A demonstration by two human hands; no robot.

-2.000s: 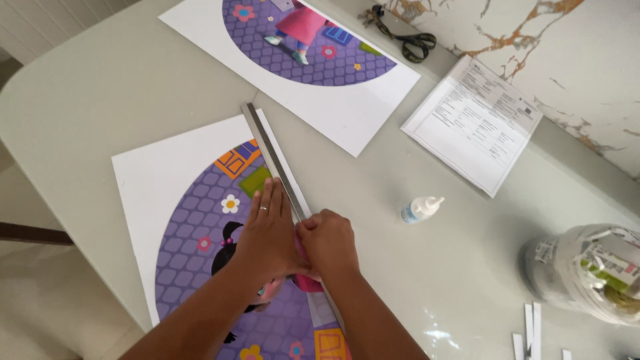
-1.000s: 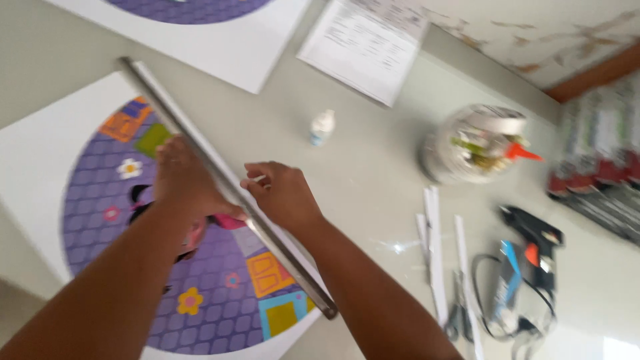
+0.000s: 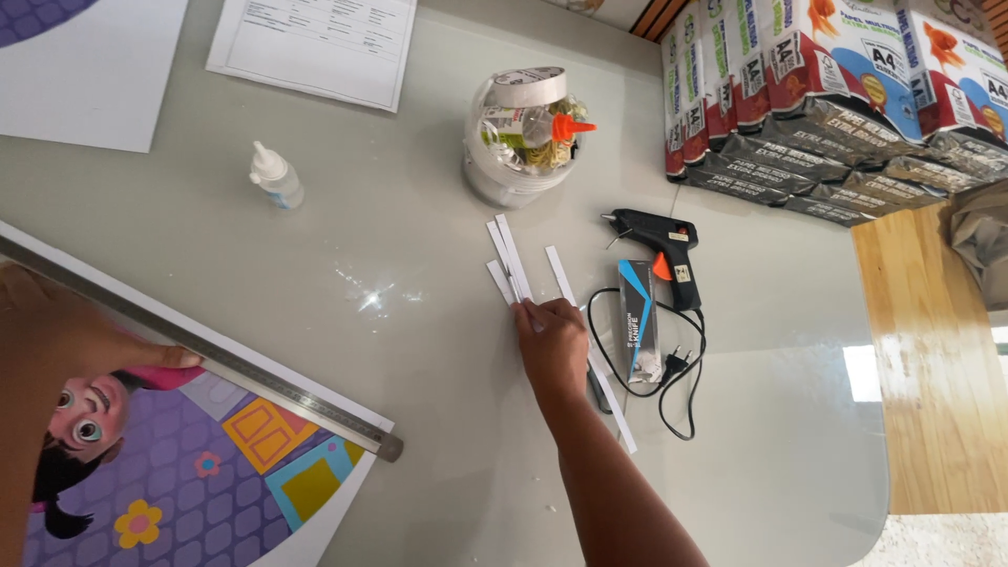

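My left hand (image 3: 71,331), partly cut off at the left edge, presses a long metal ruler (image 3: 260,378) down on a printed sheet (image 3: 181,465). The thumb lies along the ruler's lower edge. The sheet shows a cartoon figure and flowers on purple, with a white margin. Away to the right, my right hand (image 3: 554,339) has its fingertips pinched on a slim, pointed metal tool (image 3: 510,279) lying over white paper strips (image 3: 510,252). My fingers hide most of the tool. Beside that hand is another strip (image 3: 563,276), and a dark handle (image 3: 598,390) shows partly under it.
A black glue gun (image 3: 661,244) with a looped cord and a precision knife box (image 3: 638,315) lie right of my hand. Beyond stand a clear plastic jar (image 3: 520,142), a small bottle (image 3: 277,179) and stacked A4 paper packs (image 3: 803,102). Printed papers (image 3: 315,47) lie at the top.
My right hand has left the ruler and moved right to the paper strips. My left hand stays on the ruler. The view has swung to the right.
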